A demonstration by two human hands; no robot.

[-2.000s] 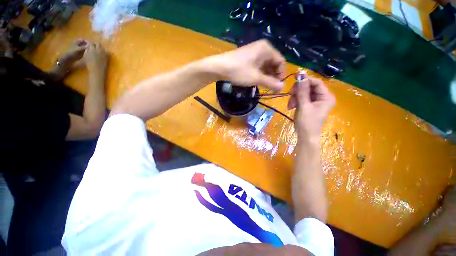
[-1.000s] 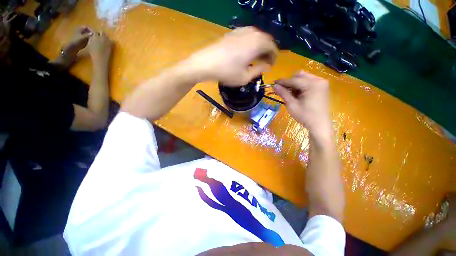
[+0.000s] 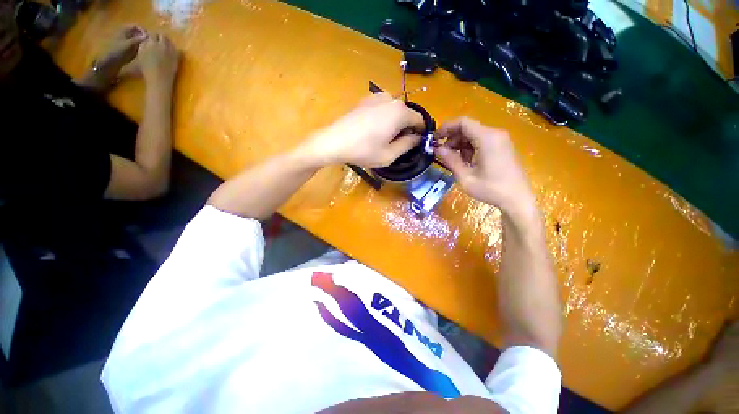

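The camera housing (image 3: 399, 167), round with a black open top, stands on the orange bench. Its silver-white bracket (image 3: 430, 192) shows at its lower right. My left hand (image 3: 387, 133) reaches over the housing with its fingertips at the open top; what they hold is hidden. My right hand (image 3: 478, 158) is at the right rim, its fingertips closed on a tiny white plug connector (image 3: 429, 144). A glossy black part (image 3: 420, 61) with a thin lead lies beyond the housing. A flat black stick is partly hidden under my left wrist.
A pile of black parts (image 3: 519, 57) lies on the green belt (image 3: 648, 121) beyond the orange bench (image 3: 616, 218). Small dark bits lie on the bench at right. A neighbour's hands and arms (image 3: 146, 73) are at left, with clear plastic (image 3: 177, 10) behind. Another arm shows at lower right.
My left hand has come down to the housing's open top. My right hand has moved in from the right with the connector, to the rim. The black part beyond the housing has come into view.
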